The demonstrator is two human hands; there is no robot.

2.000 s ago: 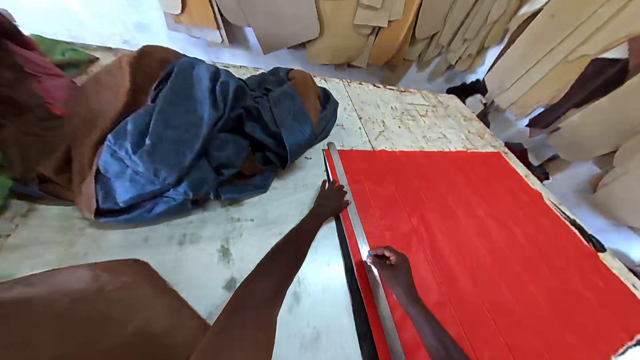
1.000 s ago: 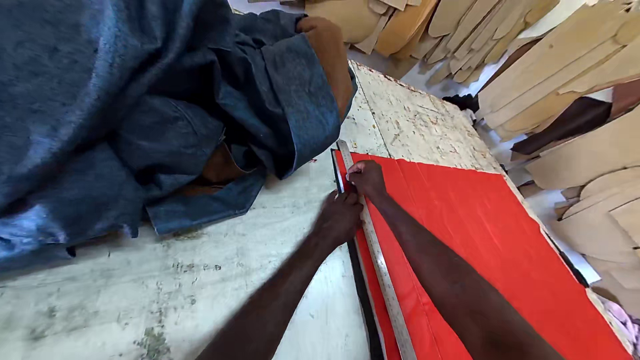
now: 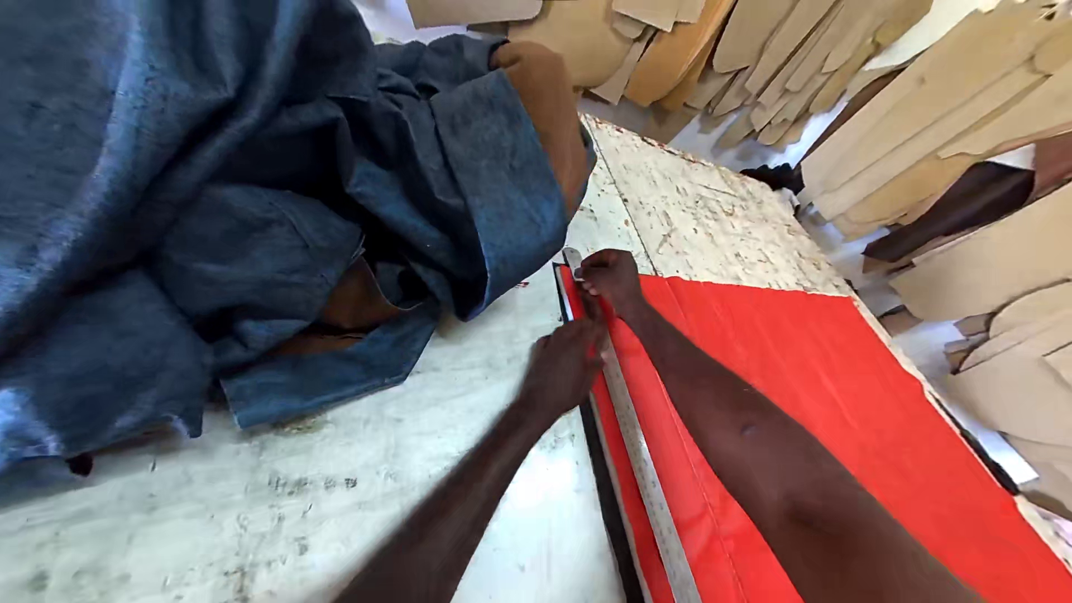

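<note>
A long metal ruler (image 3: 641, 456) lies along the left edge of a red sheet of material (image 3: 804, 394), which rests on the worktable over a black layer (image 3: 610, 502). My left hand (image 3: 565, 360) presses on the ruler and the sheet's edge, fingers pointing away from me. Just beyond it, my right hand (image 3: 610, 280) is at the ruler's far end, thumb and fingertips pinched together around something small and pale that is mostly hidden.
Blue leather (image 3: 251, 243) with a brown underside is heaped on the left of the worn white worktable (image 3: 276, 519). Tan pattern pieces (image 3: 787, 59) hang beyond the far edge, and more (image 3: 997, 251) hang at the right.
Two seconds ago my right hand was midway along the ruler; it has moved up to the far end. My left hand now rests nearer to me than my right. The view has moved closer.
</note>
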